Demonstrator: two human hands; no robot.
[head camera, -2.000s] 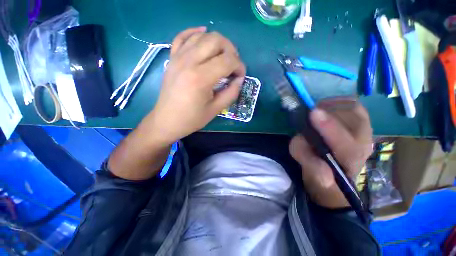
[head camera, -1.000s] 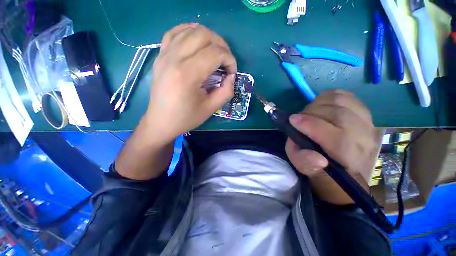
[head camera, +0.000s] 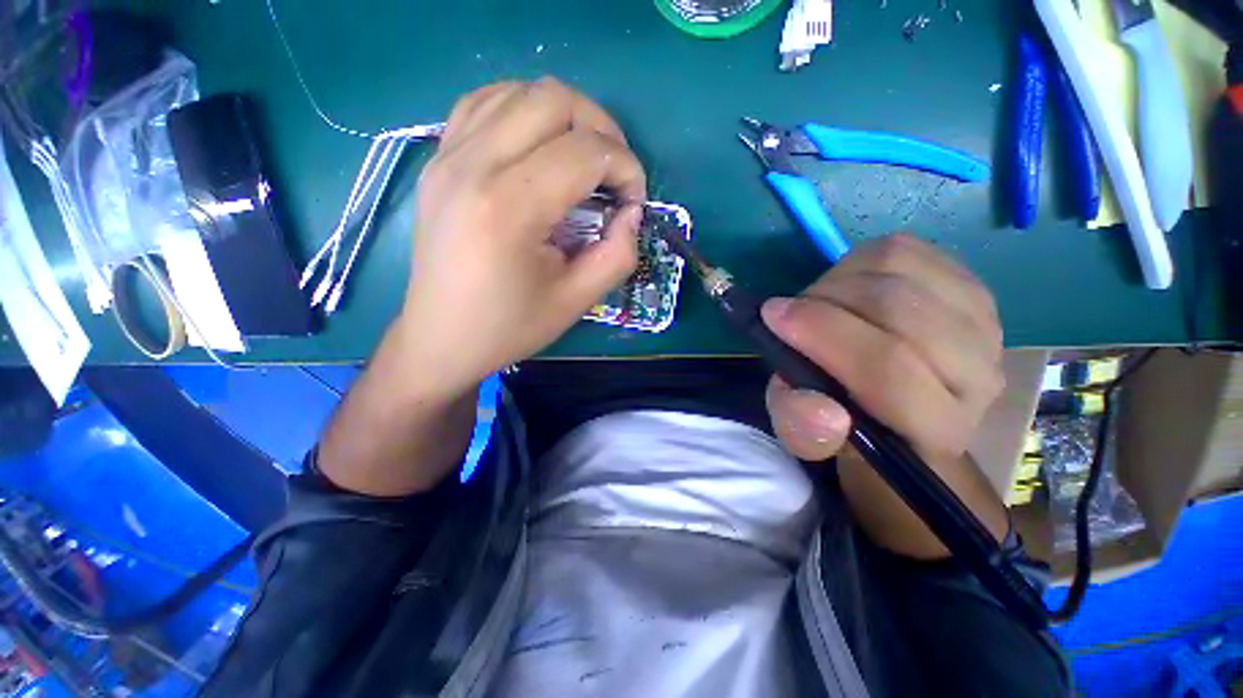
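Observation:
A circuit board in an open white-rimmed case lies on the green mat near its front edge, its left part hidden by my left hand. My left hand is over the case, thumb and forefinger pinched together at the board; what they pinch is too small to tell. My right hand holds the black soldering iron like a pen. Its metal barrel points up-left and its tip is at the upper right part of the board; contact cannot be told.
Light-blue flush cutters lie open beyond my right hand. White cables, a black smartphone and a tape roll are at left. Dark-blue-handled tool and white stick are at right. A cardboard box stands below right.
Since two seconds ago, the soldering iron has come left from beside the cutters to the board. In the last second it moved slightly closer. My left hand stays over the case.

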